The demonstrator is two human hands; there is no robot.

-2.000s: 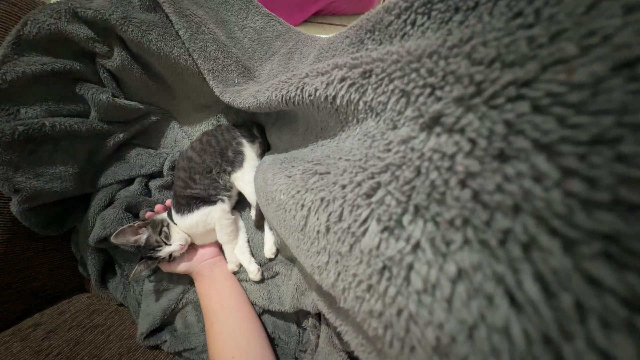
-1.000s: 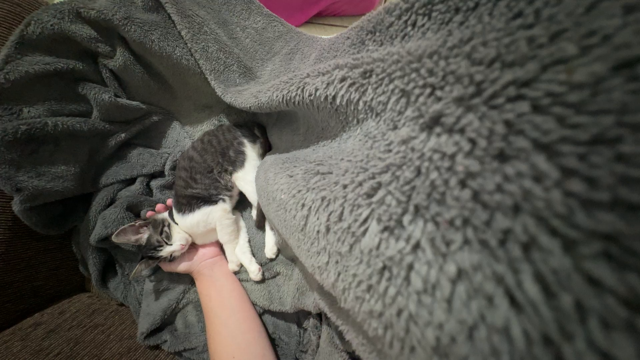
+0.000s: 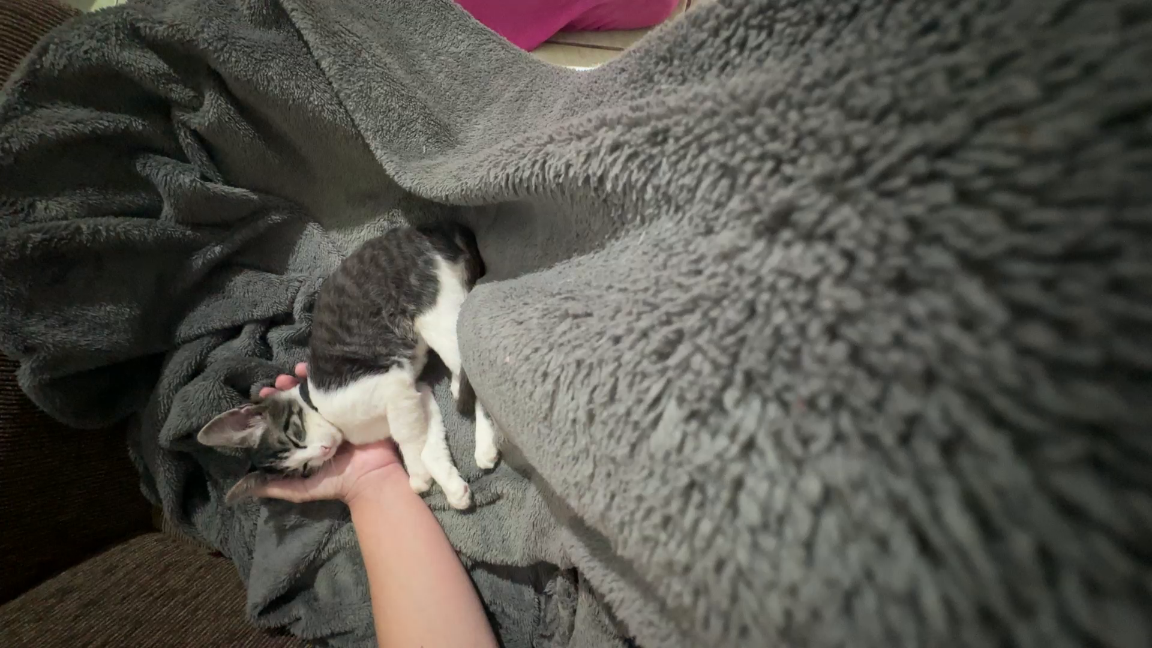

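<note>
A grey tabby and white cat (image 3: 373, 315) lies on its side on a grey fleece blanket (image 3: 261, 306). Its eyes look closed and a dark collar circles its neck. My left hand (image 3: 346, 472), palm up, cradles the cat's head (image 3: 292, 436), with fingertips showing behind the neck and the thumb below the head. The white front legs stretch toward the bottom right, beside my wrist. Part of the cat's hindquarters is hidden by a raised fold of blanket. My right hand is out of view.
Brown ribbed sofa upholstery (image 3: 117, 594) shows at the lower left. The raised blanket (image 3: 765, 360) fills the right side, close to the camera. Bright pink fabric (image 3: 567, 16) appears at the top edge, beyond the blanket.
</note>
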